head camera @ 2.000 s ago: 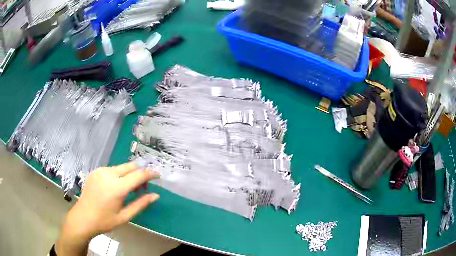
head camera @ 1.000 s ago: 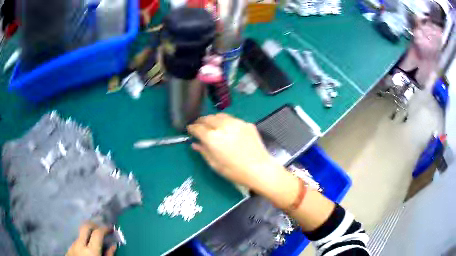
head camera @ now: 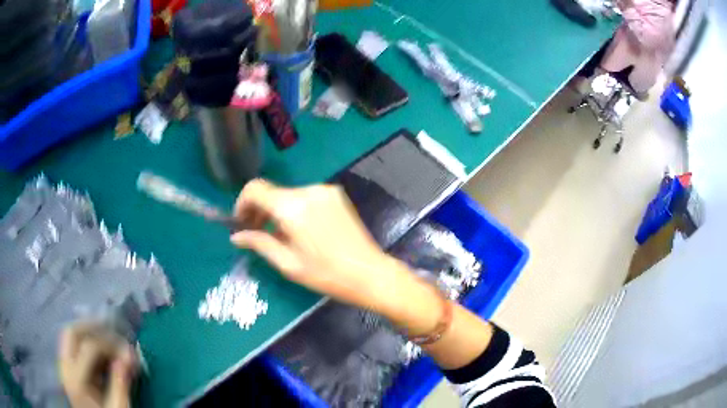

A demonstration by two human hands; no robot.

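Observation:
My right hand (head camera: 307, 231) is over the bench near its front edge, fingers closed on the slim silver tweezers (head camera: 179, 197), which point left and look lifted and blurred. A small pile of silver fittings (head camera: 233, 300) lies on the green top just left of and below my right hand. My left hand (head camera: 97, 362) is blurred at the lower left, at the edge of the heap of grey mesh strips (head camera: 60, 275). Its fingers are bent; whether it holds a strip cannot be made out. The black work pad (head camera: 406, 175) lies right of my right hand, partly behind it.
A steel flask (head camera: 227, 143) with a black lid stands behind the tweezers. A phone (head camera: 363, 76) lies beside it. A blue basket (head camera: 76, 115) is at the upper left. A blue bin (head camera: 498, 267) of grey strips sits below the bench edge. A person in pink (head camera: 642, 36) is far right.
The view has turned right from the heap. My right hand came in, took hold of the tweezers and lifted them. My left hand stays at the heap's near edge.

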